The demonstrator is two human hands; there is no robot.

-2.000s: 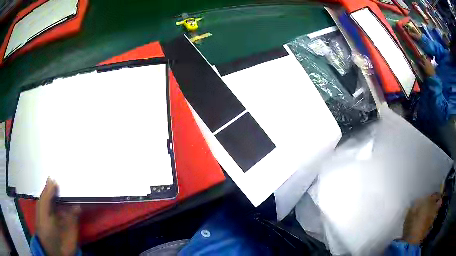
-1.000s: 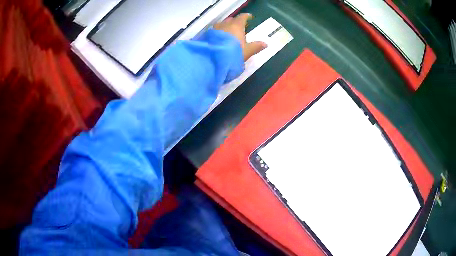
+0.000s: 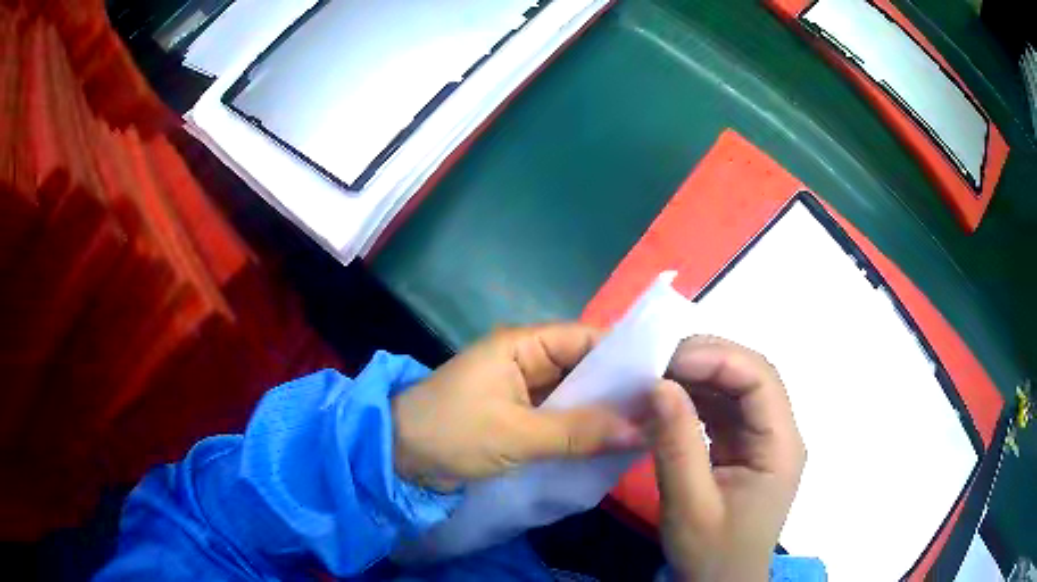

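Observation:
A white sheet (image 3: 620, 370), long and narrow, is held up in front of me, over the near left edge of the red foam pad (image 3: 711, 210). My left hand (image 3: 500, 409) grips it from the left, thumb on top. My right hand (image 3: 728, 443) pinches it at its right edge with thumb and fingers. Whether a small piece is between the right fingertips cannot be told. The backlight unit (image 3: 853, 398), white with a black frame, lies on the pad, partly behind my right hand.
A framed panel (image 3: 375, 85) lies on a stack of white sheets (image 3: 341, 227) at the upper left. A tall pile of red foam sheets (image 3: 114, 227) is at far left. Another framed panel (image 3: 910, 74) on red foam is at upper right. A small yellow fitting (image 3: 1020, 407) is at the right edge.
My left hand has drawn back from the bench with the white sheet, which lay beside the pad. My right hand has come into view and holds it too. The pad's unit has not moved.

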